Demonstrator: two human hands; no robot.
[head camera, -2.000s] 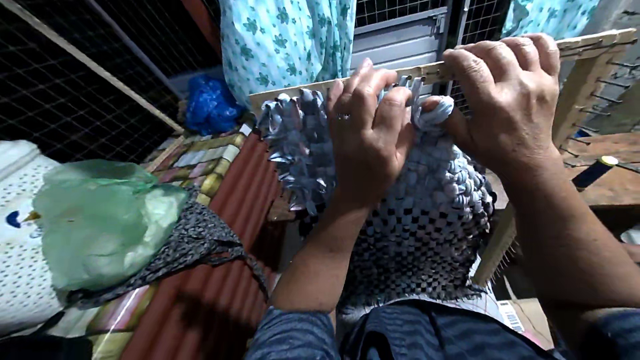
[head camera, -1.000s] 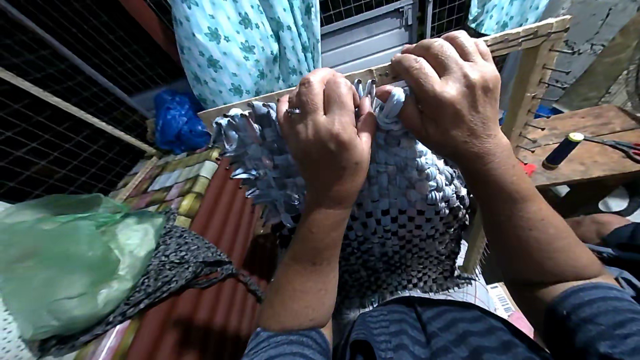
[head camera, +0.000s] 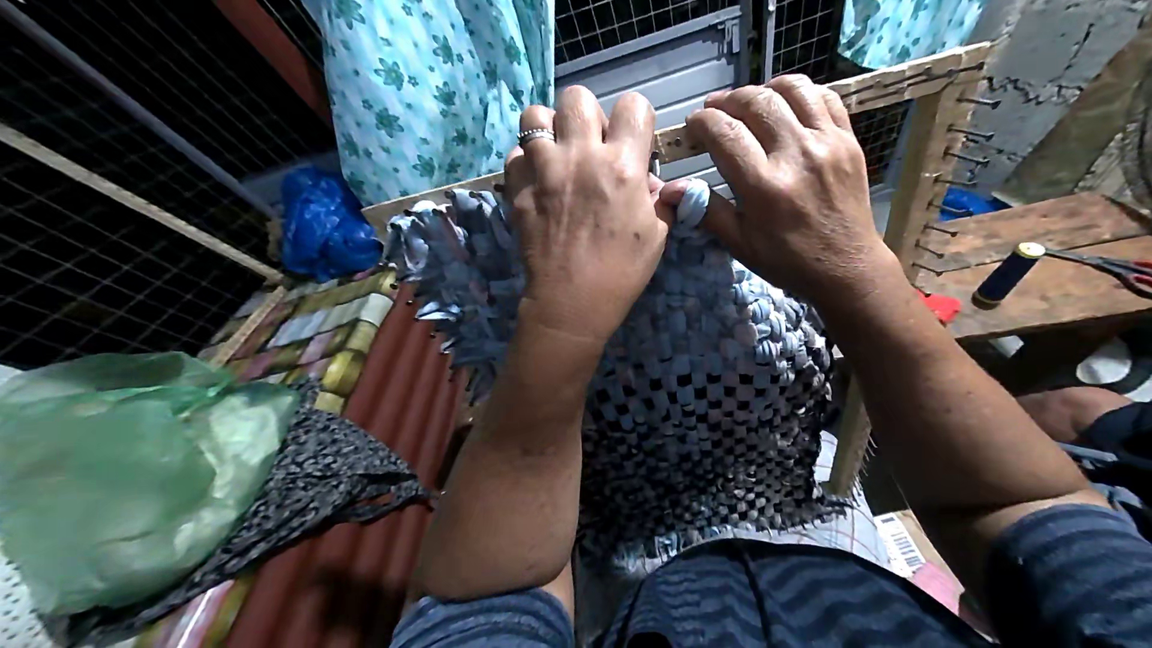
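Note:
A wooden frame loom (head camera: 927, 81) studded with nails stands tilted in front of me. On it hangs a woven mat of fabric strips (head camera: 684, 360), pale blue-grey above and black-and-grey checked below. My left hand (head camera: 589, 207), a ring on one finger, is curled over the top bar and grips the strips at the mat's upper edge. Beside it my right hand (head camera: 783, 171) rests its fingers over the bar, with a pale fabric loop (head camera: 693, 202) pinched at its thumb. The fingertips of both hands behind the bar are hidden.
At right, a wooden bench (head camera: 1062, 270) holds a spool of dark blue thread (head camera: 1010, 273) and scissors (head camera: 1111, 265); a person's knee (head camera: 1066, 418) is below. At left lie a green plastic bag (head camera: 135, 477), patterned cloth (head camera: 333, 459) and a blue plastic bag (head camera: 326, 225).
Both hands stay at the top bar. Grey strip ends that stood up between them earlier no longer show there, and the hands have shifted slightly around the pale loop.

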